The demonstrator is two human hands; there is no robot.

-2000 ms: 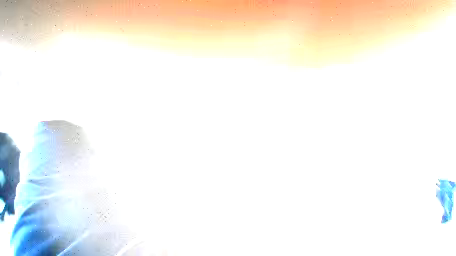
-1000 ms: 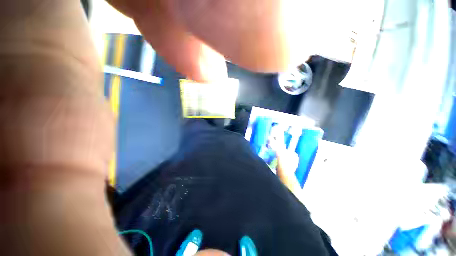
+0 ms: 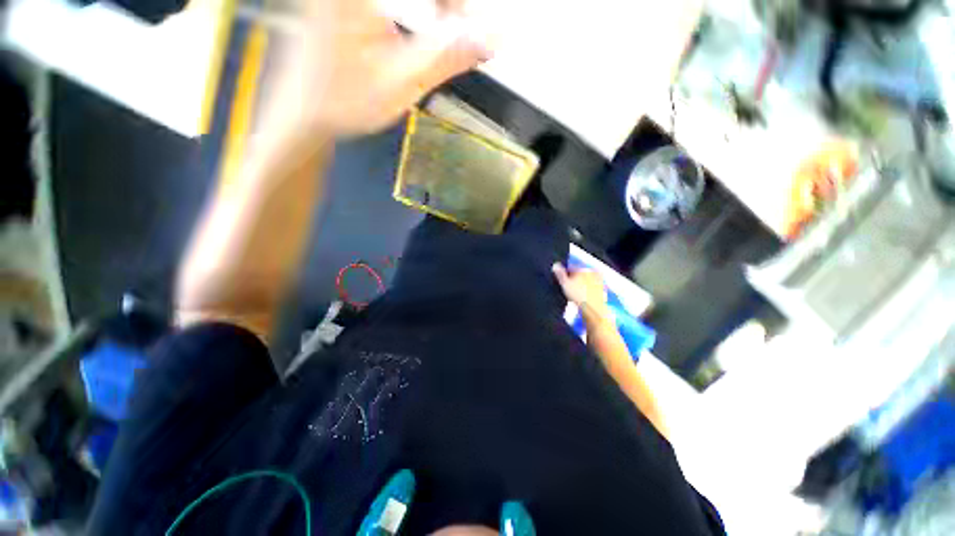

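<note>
My left hand (image 3: 377,79) is blurred, reaching up at the upper left, with its fingers over the edge of the white table (image 3: 545,63). Its fingertips lie against bright white, so whether it holds anything cannot be told. My right hand (image 3: 586,288) is small, low at my right side, over the blue bin (image 3: 631,333). Its fingers are too small and blurred to show a grip. The bin is partly hidden by my hand and dark clothing.
A yellow-edged plate (image 3: 466,173) lies below the table, between my hands. A round pale-rimmed container (image 3: 664,188) stands on the floor to the right. A thin red loop (image 3: 360,284) is at my left. A teal cord (image 3: 257,476) hangs at my chest.
The left hand and arm, very close to the camera before, are now farther off. The view has tilted and widened. The right hand is still by the blue bin. The earliest frame is overexposed.
</note>
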